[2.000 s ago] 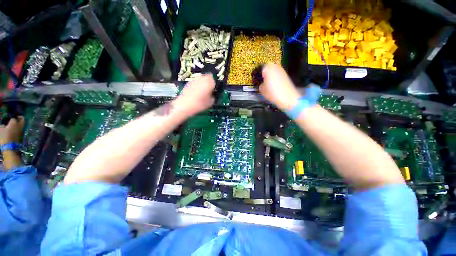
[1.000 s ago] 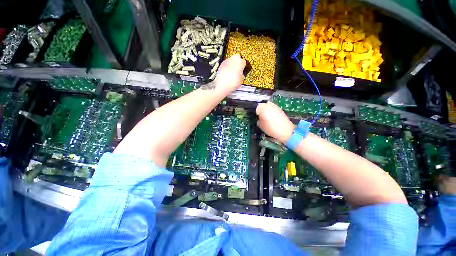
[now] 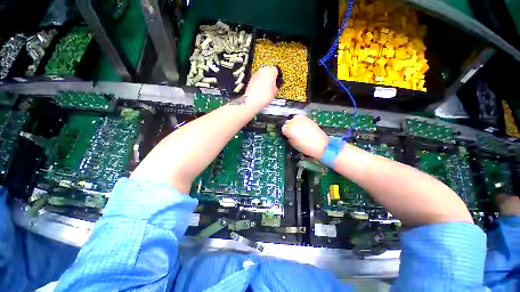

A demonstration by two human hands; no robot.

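My left hand (image 3: 263, 86) is at the front of the bin of small yellow-gold components (image 3: 291, 61), its fingers bent over the near left part; what they hold is hidden. My right hand (image 3: 306, 136), with a light blue wrist strap (image 3: 333, 151), is over the upper right corner of the middle green circuit board (image 3: 242, 171). Its fingers are curled and I cannot tell if they hold anything. The board lies in a black carrier (image 3: 293, 197) and bears rows of small blue-white parts.
Pale cylindrical components (image 3: 219, 52) fill the bin to the left, and yellow blocks (image 3: 388, 48) the large right bin. A neighbouring board (image 3: 365, 191) bears one yellow block (image 3: 334, 192). A coiled blue cord (image 3: 342, 85) hangs to my strap. Parts of other workers show at both edges.
My left hand has moved right from beside the pale components to the gold bin. My right hand has left that bin and come down over the board's upper corner. The view has shifted.
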